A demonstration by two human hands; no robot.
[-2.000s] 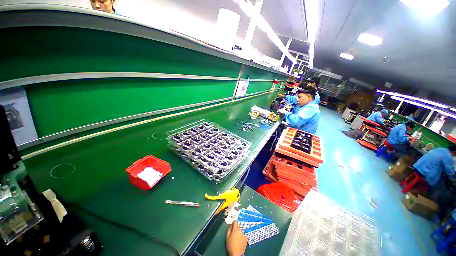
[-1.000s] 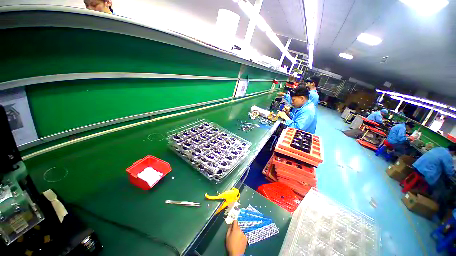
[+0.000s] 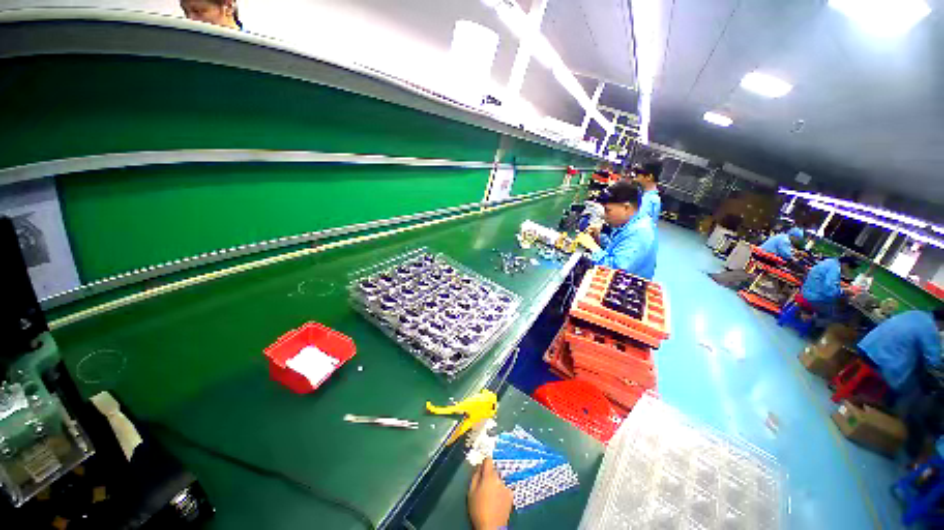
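Observation:
My right hand (image 3: 489, 499) is low in the view, cut off by the bottom edge, over the green side table. Its fingertips meet a small whitish thing (image 3: 479, 445) beside the fanned blue-and-white strips (image 3: 531, 466); whether they grip it is too blurred to tell. A yellow air blow gun (image 3: 471, 406) lies at the bench edge just above. Thin silver tweezers or a knife (image 3: 381, 421) lie flat on the bench. A red bin (image 3: 294, 375) holds white pieces. A clear blister tray (image 3: 435, 311) holds dark round units. My left hand is out of view.
A black press with a clear block (image 3: 41, 455) stands at left, with a cable on the bench. Empty clear trays (image 3: 688, 471) are right of the side table. Orange-red trays (image 3: 621, 305) are stacked beyond. A worker in blue (image 3: 631, 243) sits farther along the bench.
My right hand stays in nearly the same place at the strips. The neighbouring worker's head is bent lower than two seconds ago, and another worker behind shows more clearly.

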